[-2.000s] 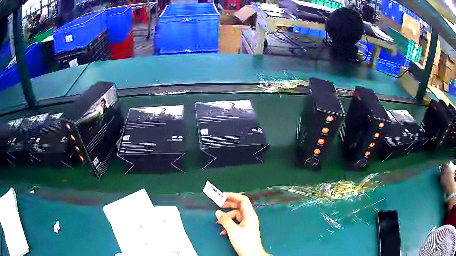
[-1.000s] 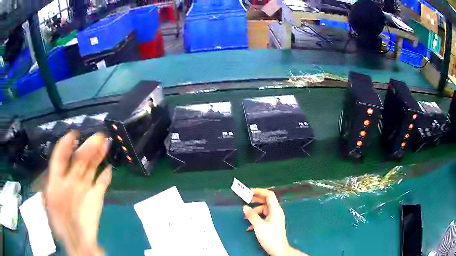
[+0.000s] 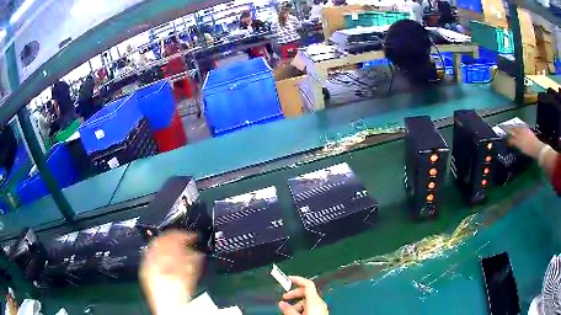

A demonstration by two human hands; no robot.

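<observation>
My right hand (image 3: 305, 298) is at the bottom centre, cut off by the lower edge, and pinches a small white barcode label (image 3: 282, 277) at its fingertips. My left hand (image 3: 172, 267) is blurred, at the near side of a tilted black retail box (image 3: 170, 203); whether it touches or grips the box cannot be told. Two black boxes lie flat to its right, one nearer (image 3: 247, 224) and one further right (image 3: 332, 200). White sheets (image 3: 206, 306) show partly below my left hand.
The dark green belt (image 3: 381, 243) also carries upright boxes (image 3: 425, 166) with orange icons. Another person's hand (image 3: 526, 143) touches a box at right. A smartphone (image 3: 500, 285) lies on the bench beside a white fan (image 3: 549, 295). Wrinkled clear tape (image 3: 424, 248) runs along the belt edge. Blue crates (image 3: 241, 95) stand behind.
The view has tilted and shifted. My left hand has come in and moved right to the tilted box. My right hand still holds the label. Another person's hand now reaches a box at right.
</observation>
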